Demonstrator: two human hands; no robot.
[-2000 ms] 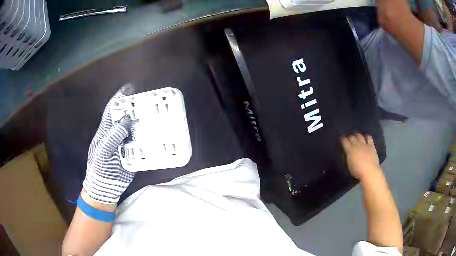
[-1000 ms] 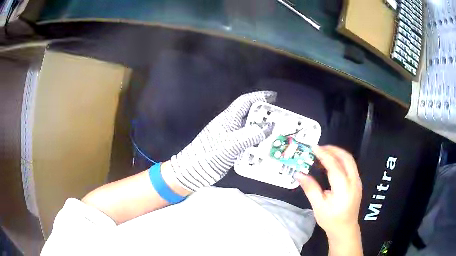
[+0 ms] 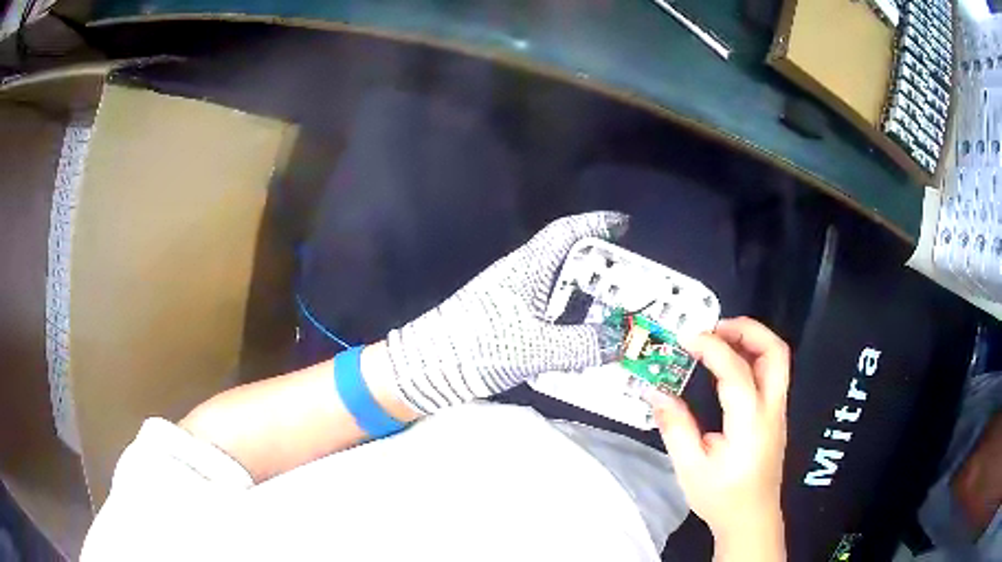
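Note:
A white rounded-square housing shell [image 3: 602,398] is held over the dark lap, its ribbed inside facing up. My left hand [image 3: 500,318], in a striped glove with a blue wrist strap [image 3: 364,392], grips the shell from its left side, the thumb lying over the inside near the board. A small green circuit board [image 3: 656,358] with a yellow block sits over the shell's inside, slightly tilted. My right hand [image 3: 734,423], bare, holds the board's right end between thumb and fingers. A thin dark wire shows above the board. Whether the board is seated cannot be told.
A cardboard carton [image 3: 181,220] stands at left. The dark green bench top [image 3: 527,55] runs across the top, with a thin metal tool [image 3: 692,27], an insert tray [image 3: 837,55] and a white printed sheet [image 3: 967,220] at right. The black "Mitra" container [image 3: 879,329] is at lower right.
The view has swung from the black lid to the lap. My right hand has left the lid and now holds the board at the shell. My left thumb has moved down to the board's left end.

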